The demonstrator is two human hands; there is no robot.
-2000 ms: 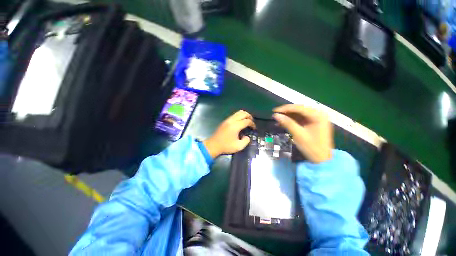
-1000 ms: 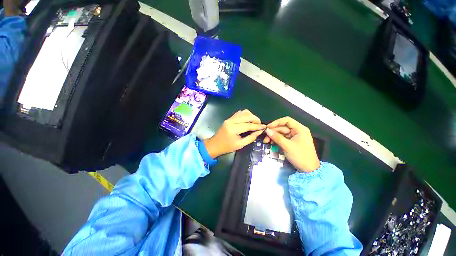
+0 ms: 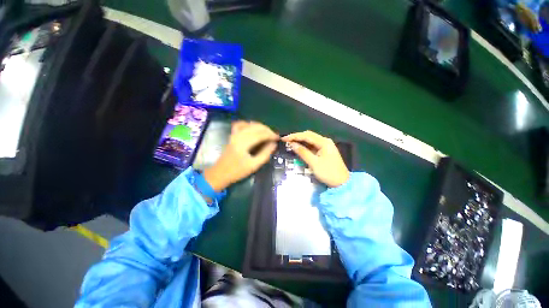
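Observation:
A device unit (image 3: 303,215) with a large silver-white area lies in a black foam tray (image 3: 260,252) in front of me. My left hand (image 3: 244,154) is above the tray's top left, blurred, with thumb and forefinger brought together. My right hand (image 3: 320,157) is over the unit's top end, its fingertips pinched close to the left ones. Something tiny and shiny shows at the right fingertips, too small to identify. Whether the left fingertips hold anything is hidden by blur. Part of the mainboard area (image 3: 299,163) shows below the right fingers.
A blue bin (image 3: 235,90) with white scraps and a lit smartphone (image 3: 180,133) are left of the tray. Stacked foam trays (image 3: 78,138) stand far left. A parts tray (image 3: 438,201), white strip (image 3: 509,252) and part of a fan (image 3: 511,299) are right. Another foam tray (image 3: 460,75) lies beyond.
The view has shifted, moving the bench things left in the picture. Both hands remain fingertip to fingertip above the unit's top end; the left is more blurred. The fan has come into view.

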